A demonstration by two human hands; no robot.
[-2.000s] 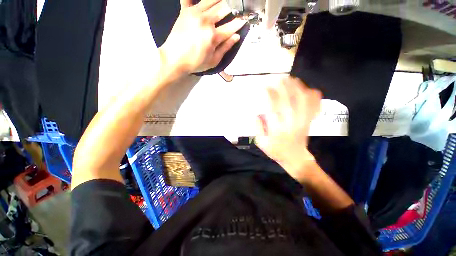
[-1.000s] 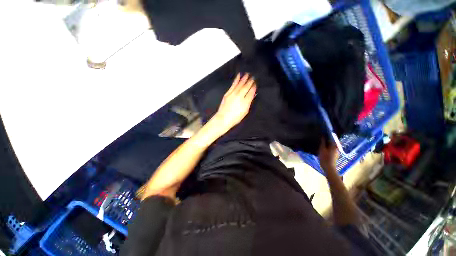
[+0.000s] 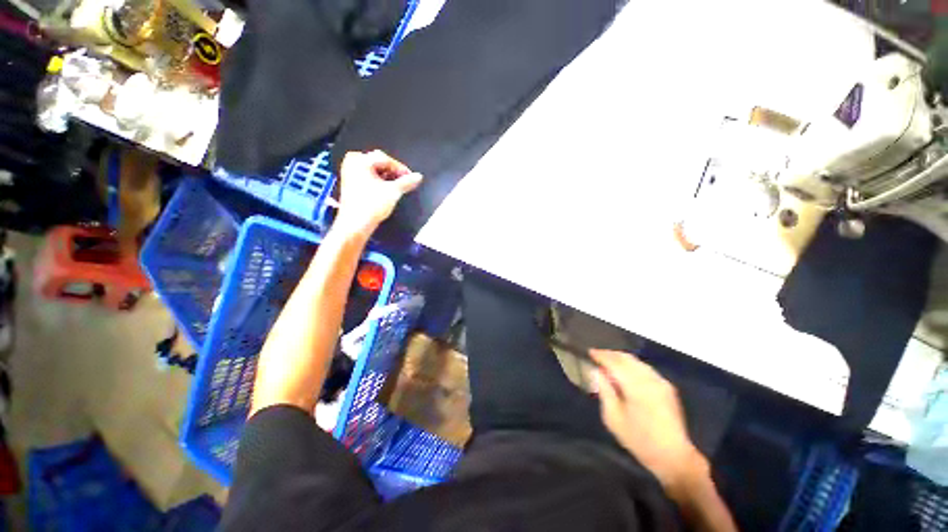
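A long black cut panel (image 3: 468, 83) lies along the left edge of the white table. My left hand (image 3: 376, 189) is at its lower end, with fingers curled and pinching the cloth edge. My right hand (image 3: 644, 407) is low in front of the table's front edge, fingers partly curled; whether it holds anything cannot be told. Another black panel (image 3: 868, 301) lies at the right below the sewing machine (image 3: 884, 125) and reaches the table's front edge. The needle plate area (image 3: 764, 192) shows no cloth on it.
A blue crate (image 3: 244, 343) stands below the table at left, with more blue mesh (image 3: 821, 488) at lower right. A red-orange stool (image 3: 91, 268) is on the floor at far left. A side table (image 3: 156, 135) at upper left bears pale crumpled items.
The view has swung from the right-hand crate to the left side. My left hand has moved to the panel at the table's left edge. My right hand has left the right-hand crate.
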